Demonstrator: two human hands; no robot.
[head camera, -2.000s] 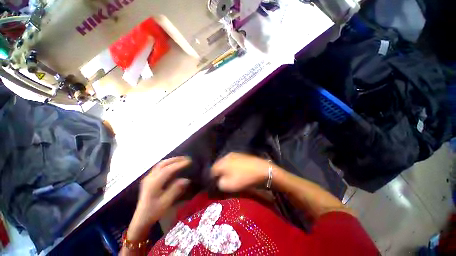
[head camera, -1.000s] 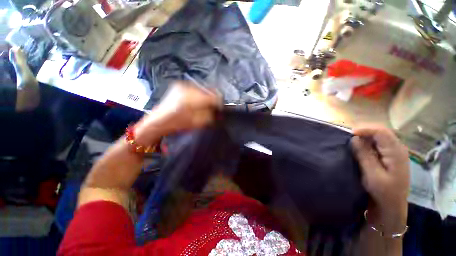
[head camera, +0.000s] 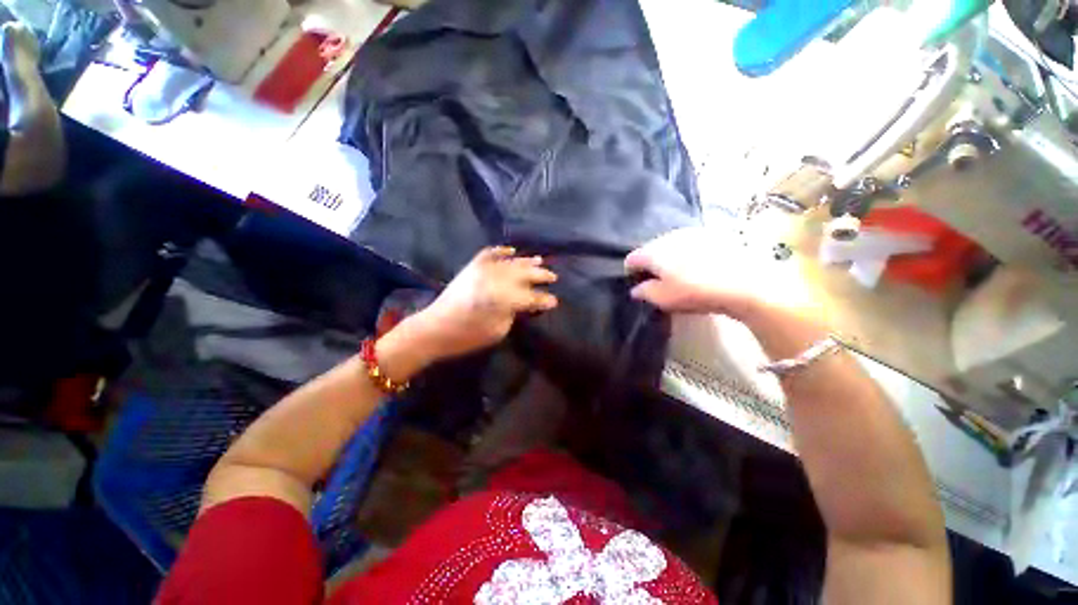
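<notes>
A dark grey, slightly shiny garment piece (head camera: 591, 154) lies rumpled on the white table, left of the sewing machine. A darker piece of cloth (head camera: 585, 307) hangs over the table's front edge towards my lap. My left hand (head camera: 506, 293) is at the left side of this darker cloth, fingers bent on its upper edge. My right hand (head camera: 674, 274) pinches the same edge at the right. The fingertips partly hide the cloth edge. The machine's needle area is to the right of both hands.
The cream sewing machine (head camera: 1005, 213) stands at the right, with a red scrap (head camera: 934, 246) on its bed. A blue flat piece (head camera: 786, 33) is at the top. A blue crate (head camera: 177, 455) is low at the left. Another person's arm (head camera: 32, 130) is at the far left.
The view has turned left from the machine. The darker cloth, stretched between my hands a second ago, is now lowered against the grey garment, and my hands are closer together.
</notes>
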